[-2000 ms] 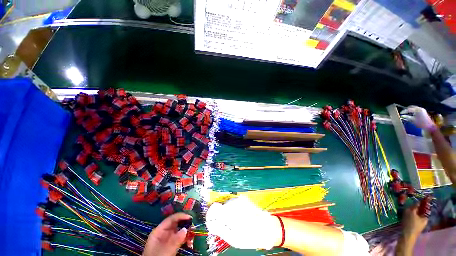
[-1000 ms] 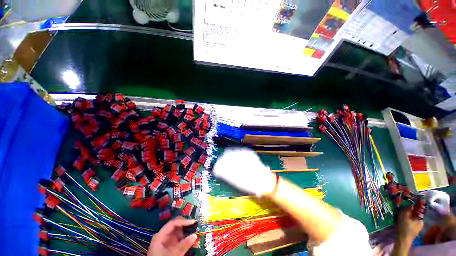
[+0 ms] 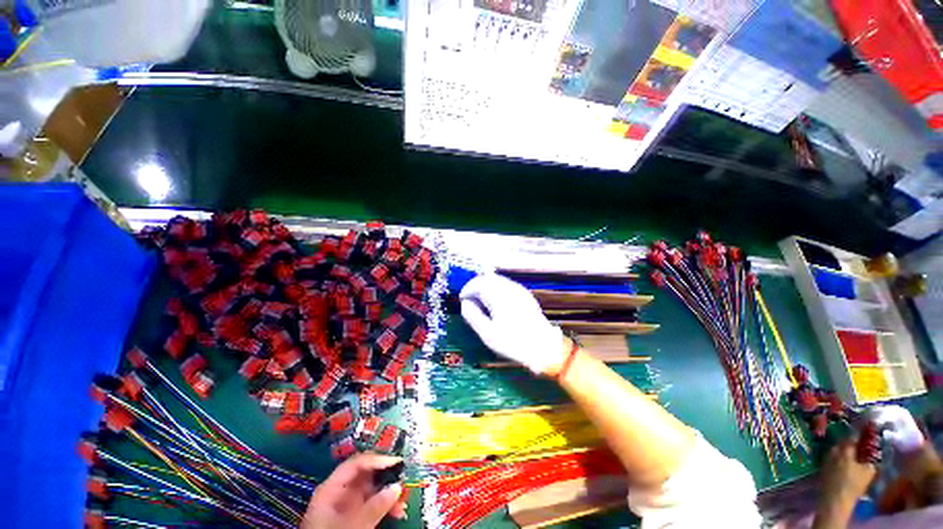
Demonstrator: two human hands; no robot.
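Observation:
My bare left hand (image 3: 355, 496) is at the bottom centre and pinches a small black connector housing (image 3: 389, 475), with a thin wire reaching right from it. My right hand (image 3: 514, 322), in a white glove with a red band at the wrist, is over the left ends of the blue wires (image 3: 462, 279) and the dark wires beside them. Its fingertips are partly hidden, and I cannot tell if they hold a wire. Yellow wires (image 3: 507, 432) and red wires (image 3: 486, 488) lie nearer me. Green wires (image 3: 465, 387) lie beyond the yellow ones.
Loose red-black housings (image 3: 310, 300) are heaped at left, with wired connectors (image 3: 207, 444) below and a blue bin (image 3: 62, 351) beside them. Another wired bunch (image 3: 724, 331) and a compartment tray (image 3: 853, 331) are at right. Another person's hands (image 3: 853, 470) are at lower right. An instruction sheet (image 3: 496, 93) hangs behind.
My right hand has moved from the red and yellow wires up and away to the blue and dark ones. My left hand keeps holding the housing. The other person's gloved hand has left the tray.

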